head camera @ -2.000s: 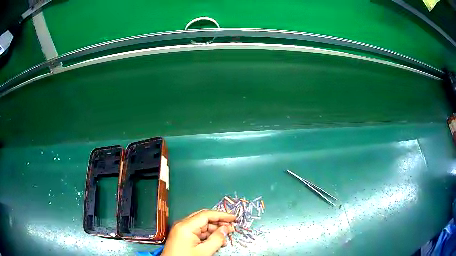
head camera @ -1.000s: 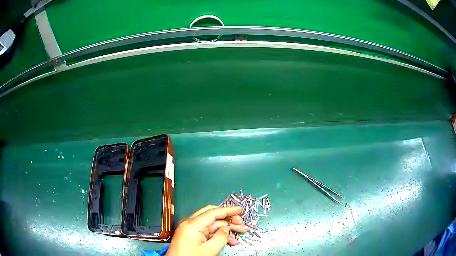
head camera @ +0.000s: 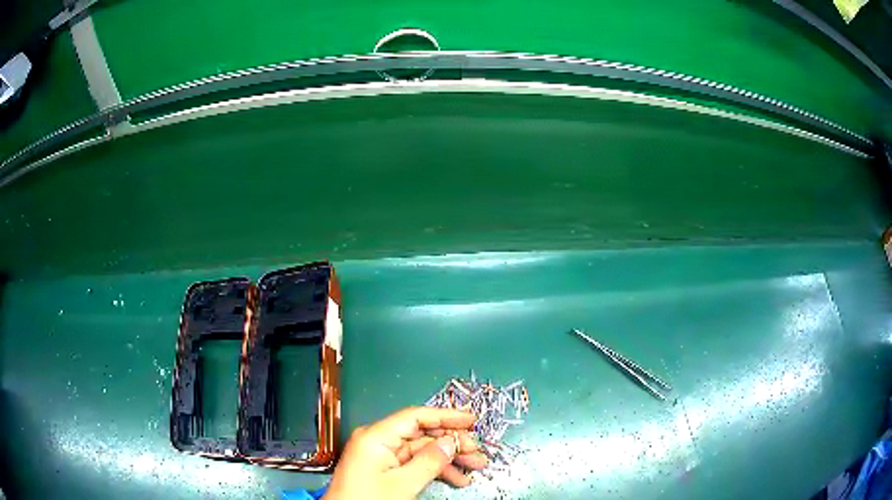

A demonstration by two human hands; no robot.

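My left hand (head camera: pixel 411 454) comes in from the bottom edge, bare, its fingers curled over the left side of a loose pile of tiny thin grey, white and orange parts (head camera: pixel 497 410). Thumb and fingertips are close together; whether a sliver is between them is too small to tell. My right hand is out of the picture. Two stacks of phone housings stand side by side left of my hand: the left stack (head camera: pixel 183 391) and the taller-looking right stack (head camera: pixel 256 391), black inside with orange-copper edges. A pale strip shows on the right stack's side.
Silver tweezers (head camera: pixel 621 364) lie alone on the glossy green bench (head camera: pixel 440 342), right of the pile. A metal rail (head camera: pixel 587 66) with a pale ring (head camera: pixel 407 35) crosses the green back panel. Blue fabric (head camera: pixel 866 477) shows at the lower right edge.
The view has shifted slightly, so bench items appear a little further right than at first. My left hand stays at the pile, its fingers changing pose slightly.
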